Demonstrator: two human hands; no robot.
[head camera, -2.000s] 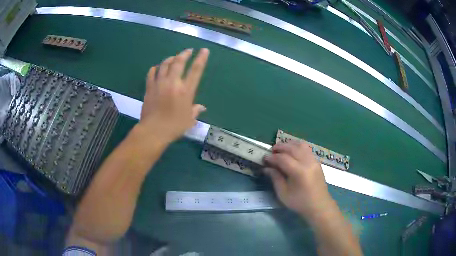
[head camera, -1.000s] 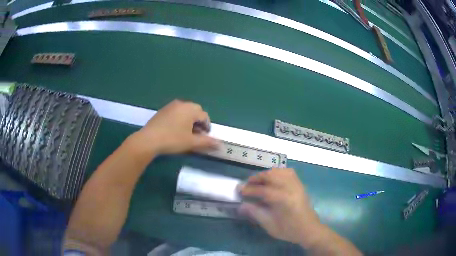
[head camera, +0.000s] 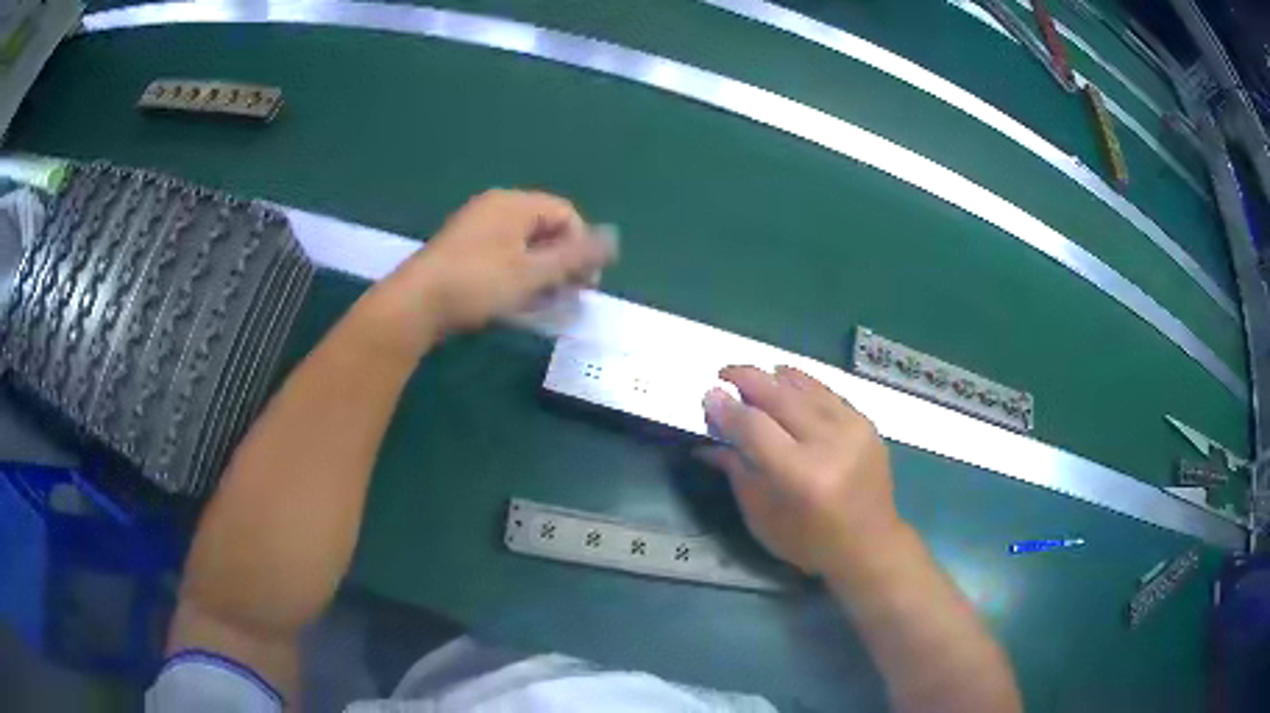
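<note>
The silver cover plate (head camera: 599, 373) lies along the metal strip, over a darker bar that shows only as a thin edge beneath it. My right hand (head camera: 801, 453) grips the plate's right part with thumb and fingers and hides that end. My left hand (head camera: 515, 265) is raised just beyond the plate's left end, fingers bent and blurred; I cannot tell if it holds anything. The cross-hole jig plate (head camera: 641, 547) lies nearer me on the green surface, its right end near my right wrist. A notched fixture bar (head camera: 943, 379) lies beyond the strip at right.
Stacked fixture bars (head camera: 146, 314) stand at left, above a blue bin (head camera: 84, 557). A small brownish bar (head camera: 212, 99) lies at upper left and a yellowish bar (head camera: 1106, 135) at upper right. A blue pen-like stick (head camera: 1046, 545), a slim dark bar (head camera: 1164, 586) and pointed tools (head camera: 1205, 449) lie at right.
The cover plate has moved from near me onto the bar at the strip. The cross-hole plate now lies separately, nearer me. My left hand has lifted off the bar.
</note>
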